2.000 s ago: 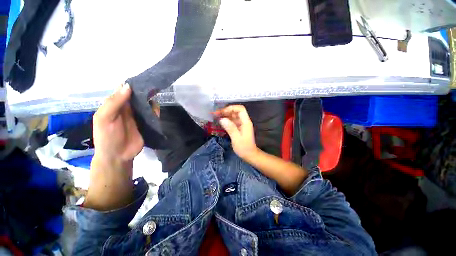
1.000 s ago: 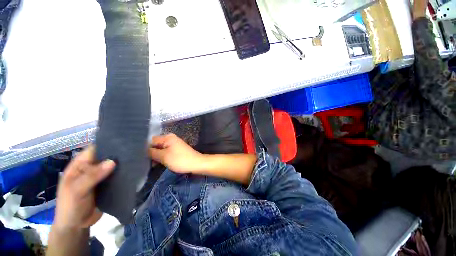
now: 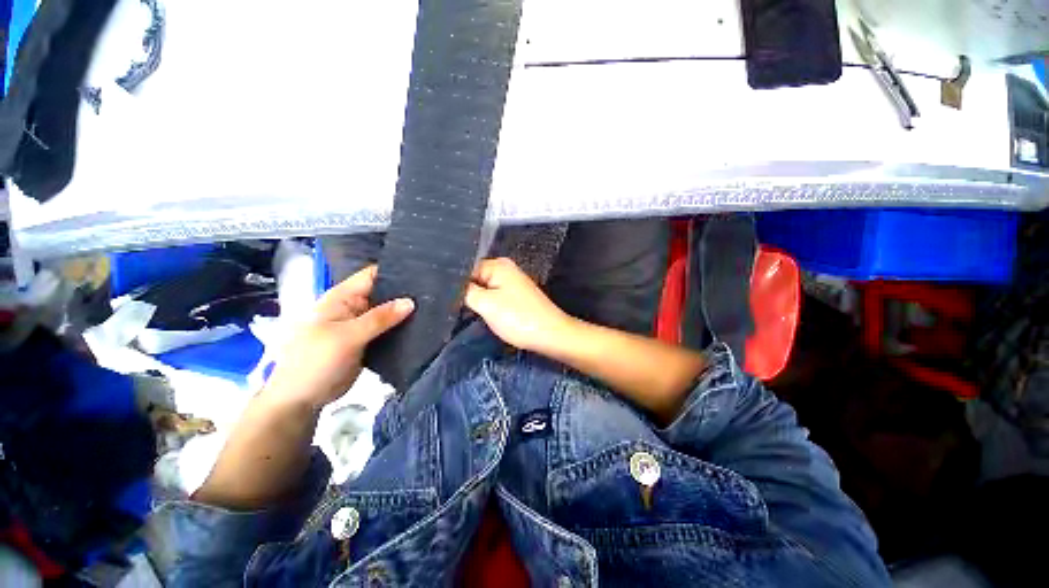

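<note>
A dark garment piece (image 3: 451,126) with faint lines across runs from the top of the view over the white table's front edge to the wearer's lap. My left hand (image 3: 339,339) grips its left side near the lower end, thumb on top. My right hand (image 3: 506,301) holds its right edge between the fingertips. A thin whitish layer (image 3: 488,244) shows along the right edge by my right hand. The far end of the piece is out of view.
Stacked black pieces (image 3: 58,109) and a wavy dark scrap (image 3: 146,48) lie at the table's left. A smartphone (image 3: 791,41), a slim silver tool (image 3: 885,74) and a brownish bit (image 3: 952,85) lie right. Below are a red stool (image 3: 773,312) and blue bin (image 3: 909,244).
Since one second ago the view has swung back left, bringing the stack into sight. The dark piece lies straighter than two seconds ago, lined face up, and my right hand has met its edge.
</note>
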